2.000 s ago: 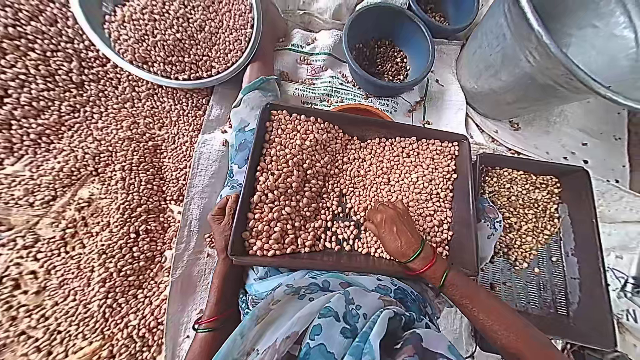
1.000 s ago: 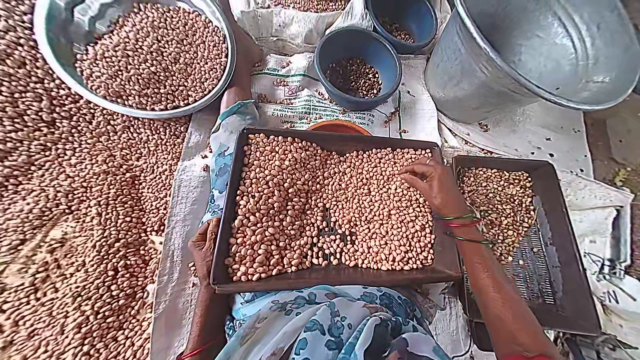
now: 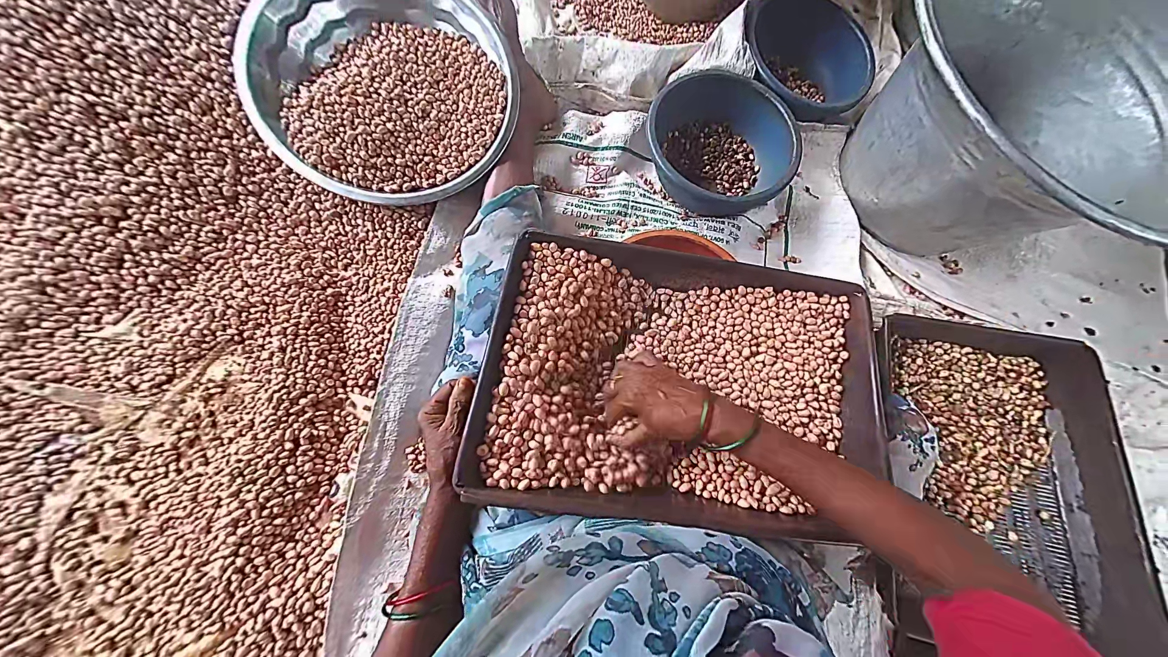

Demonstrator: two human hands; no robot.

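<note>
A dark rectangular tray [image 3: 766,522] full of pinkish-brown nuts or seeds lies tilted across my lap. My left hand [image 3: 445,431] grips its left rim, thumb on top, fingers hidden beneath. Inside the tray, my right hand [image 3: 646,400] is down among the nuts [image 3: 757,342] left of the middle, its fingers bent and partly buried; nuts near the fingertips are blurred. Whether any are held in the fingers cannot be made out. The nuts lie in a heaped left part and a flatter right part.
A second dark tray [image 3: 1081,365] with a slotted base and smaller pieces is at right. Beyond are a metal basin [image 3: 265,109] of nuts, two blue bowls [image 3: 680,178] [image 3: 835,105], an orange bowl [image 3: 680,242] and a large metal bucket [image 3: 922,155]. Loose nuts [image 3: 182,228] cover the left ground.
My right hand has moved left and nearer to me, from the tray's upper right part into the nuts at left of the middle. My left hand remains at the left rim.
</note>
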